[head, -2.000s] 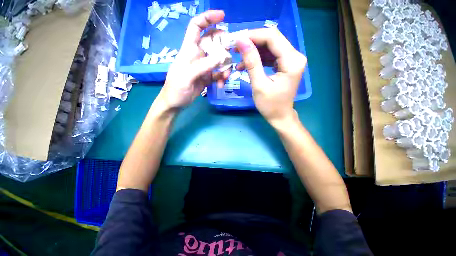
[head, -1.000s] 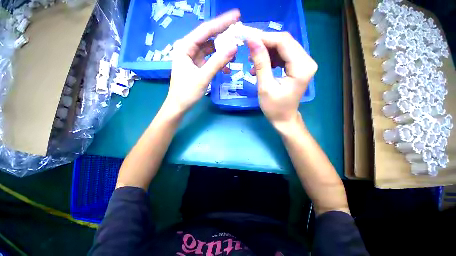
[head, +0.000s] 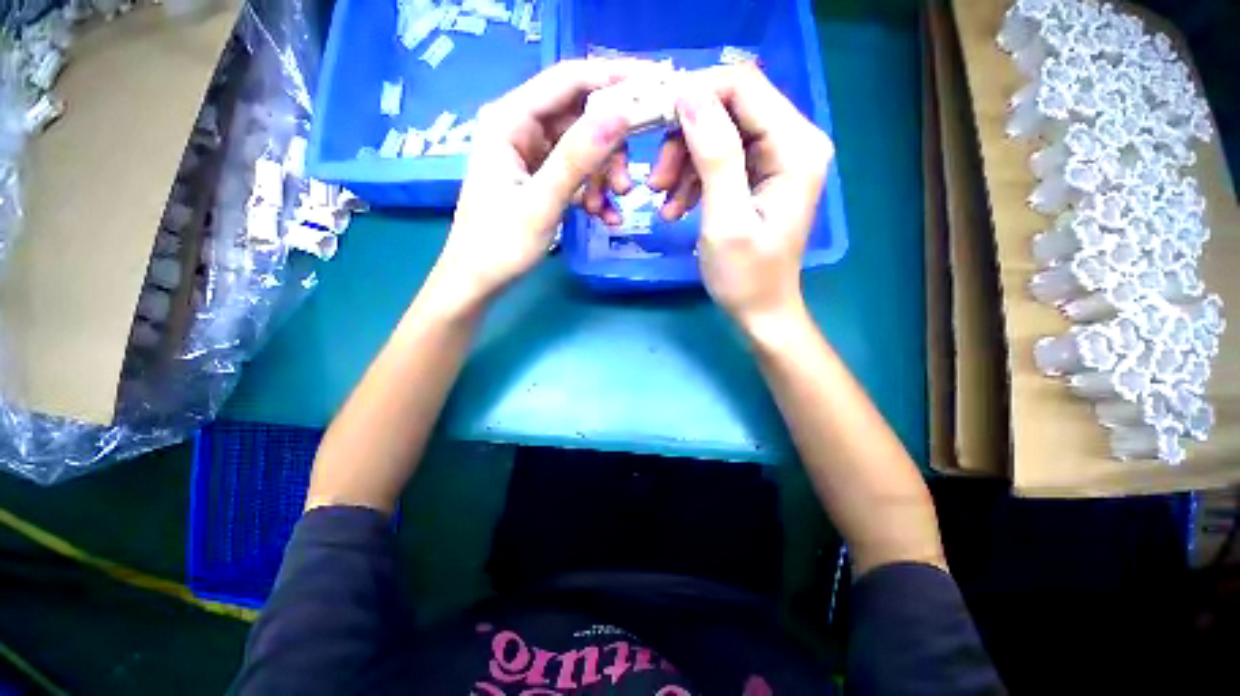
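A small white plastic housing is held between both hands above the right blue bin. My left hand grips its left end with thumb and fingers. My right hand pinches its right end with thumb and index finger. The fingers cover much of the part, so I cannot tell whether a small insert is in it. Small white flat pieces lie in the right bin, partly hidden by my hands, and more lie in the left blue bin.
At left, a clear plastic bag holds white housings and a cardboard divider; several loose housings lie beside it. At right, dense rows of white assemblies lie on cardboard sheets. A blue basket stands low at left.
The held part has turned from a bright, blurred pose to lying nearly level between my fingers. My right fingertips have closed in towards my left hand.
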